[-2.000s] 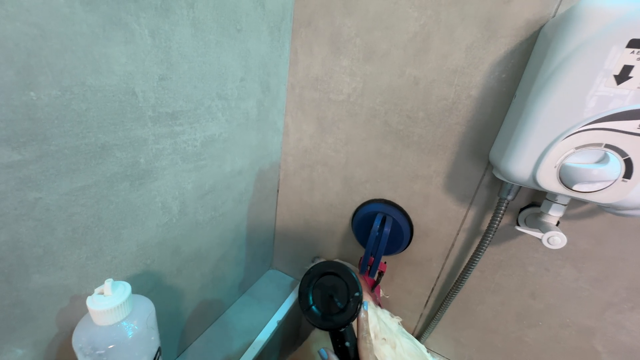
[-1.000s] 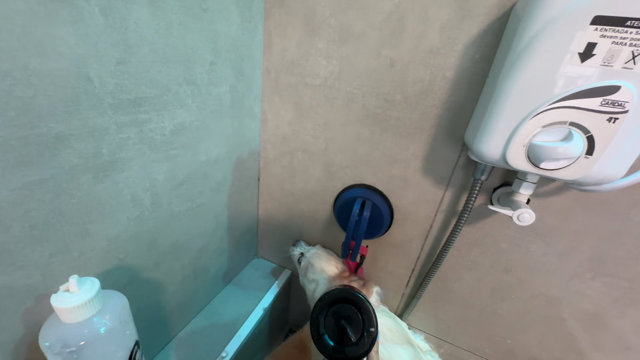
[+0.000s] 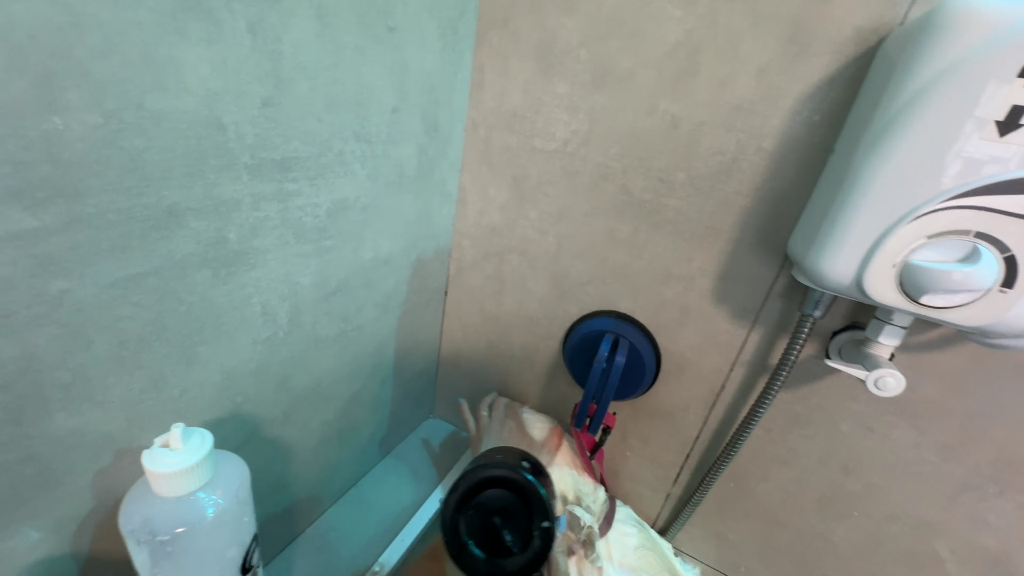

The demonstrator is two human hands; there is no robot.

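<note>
A light-furred wet dog (image 3: 640,544) is at the bottom centre, its head toward the wall corner and lather on its coat. A red strap (image 3: 588,452) runs from its neck to a blue suction-cup holder (image 3: 612,356) on the wall. A round black object (image 3: 498,512) stands in front of the dog and hides part of it. Just right of this object, a blue spot like a fingernail shows against the fur; the fingers there are blurred, and I cannot tell which of my hands it is. What either hand holds is hidden or outside the frame.
A translucent squeeze bottle (image 3: 188,520) with a white cap stands at the lower left, near a pale ledge (image 3: 360,500). On the right wall hangs a white electric shower heater (image 3: 888,176) with a metal hose (image 3: 756,420) and a white valve (image 3: 872,364).
The dog's snout was bare in the frame from one second ago; its head now looks blurred and partly covered. The black object has moved left relative to the suction cup since then.
</note>
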